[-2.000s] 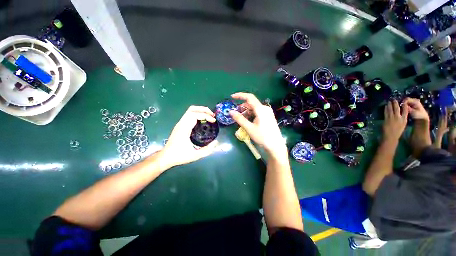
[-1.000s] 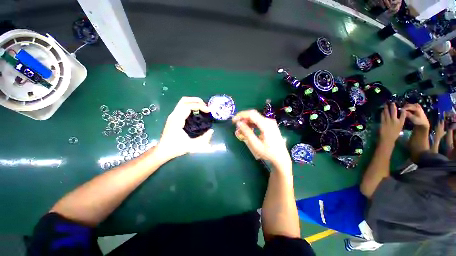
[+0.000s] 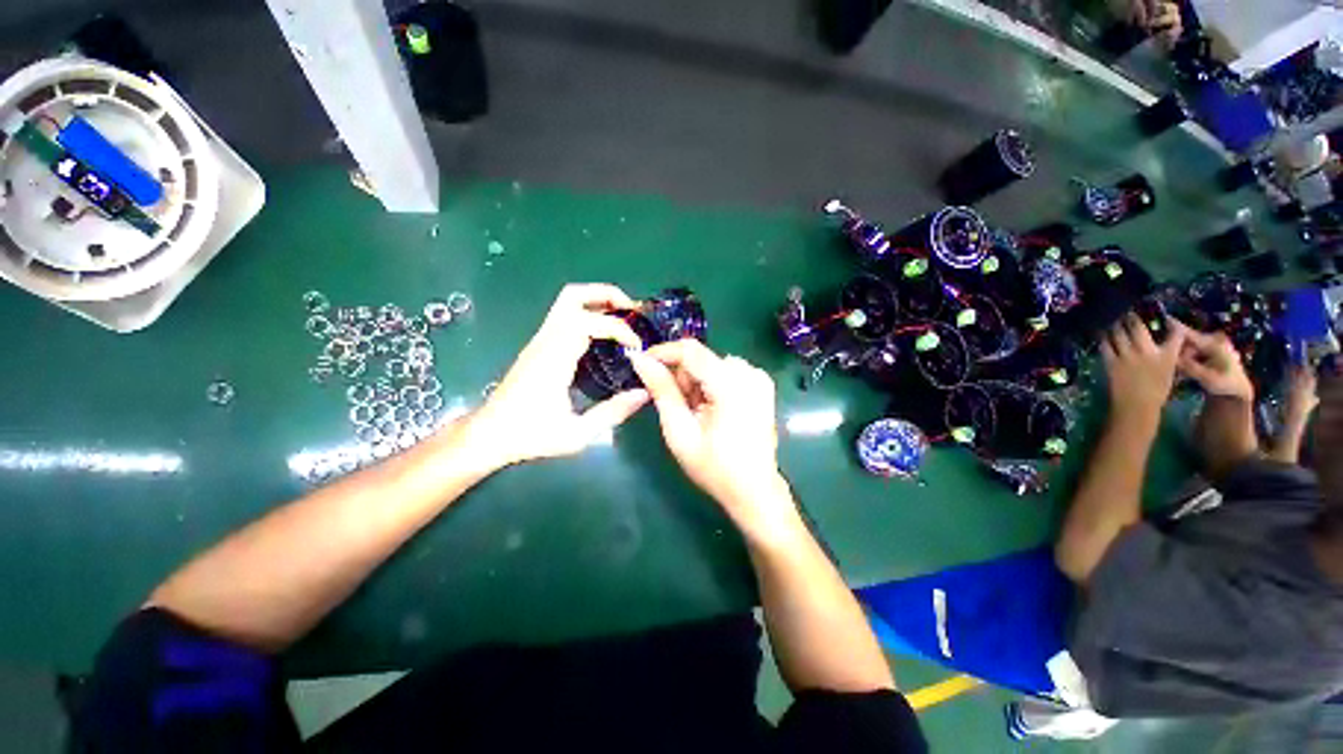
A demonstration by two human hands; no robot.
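Note:
My left hand is closed around a black motor housing, its open end facing right. A round disc with wires, dark from this side, is just beyond the housing at its upper right. My right hand is at the housing's mouth, thumb and fingertips close together against it; whether they pinch a small part or wire is hidden. The mallet does not show.
Thin silver washers lie scattered left of my hands. Motors with red wires are heaped at right, a loose disc beside them. A white post and white round fixture stand upper left. A co-worker's hands work at right.
My right hand has come in from the right to the housing. The disc's bright face has turned away and darkened. The mallet is no longer visible. Items on the belt have shifted right.

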